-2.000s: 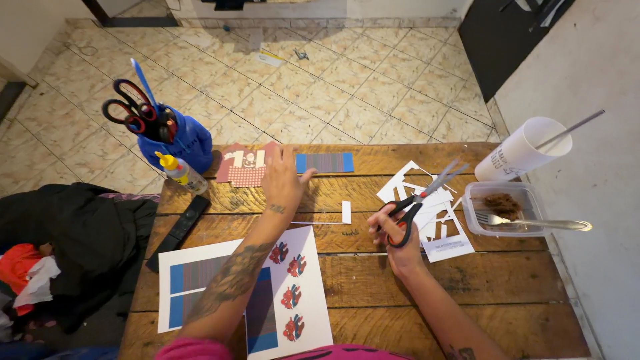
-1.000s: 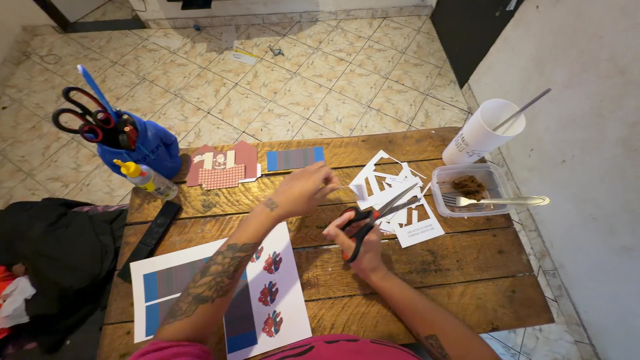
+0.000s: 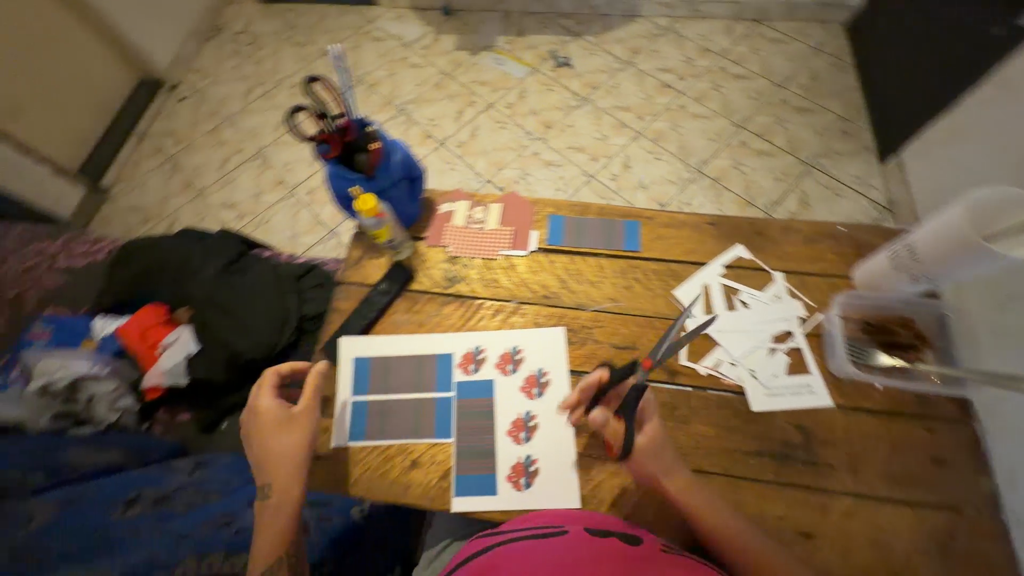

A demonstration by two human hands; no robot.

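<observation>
My right hand [image 3: 632, 424] holds a pair of scissors [image 3: 648, 364] with dark handles and parted blades that point up and away. Beside it lies a printed paper sheet [image 3: 552, 472] with blue-edged striped rectangles and several red and blue figures, part of it cut out at lower left. My left hand [image 3: 284, 412] is at the sheet's left edge, thumb and forefinger close to it; whether they pinch the paper cannot be told. A cut blue-edged strip [image 3: 594, 233] lies near the far edge, next to red checkered paper cutouts [image 3: 480, 228].
White paper scraps [image 3: 756, 328] lie on the wooden table [image 3: 896, 480], left of a plastic food container [image 3: 836, 340] with a fork and a white cup [image 3: 928, 240]. At the far left stand a blue holder [image 3: 384, 176] with scissors, a yellow-capped glue bottle [image 3: 380, 224] and a black object [image 3: 372, 308].
My left hand has moved from above the table's middle to the printed sheet's left edge. The small white strip near the middle two seconds ago no longer shows there. The view has shifted left.
</observation>
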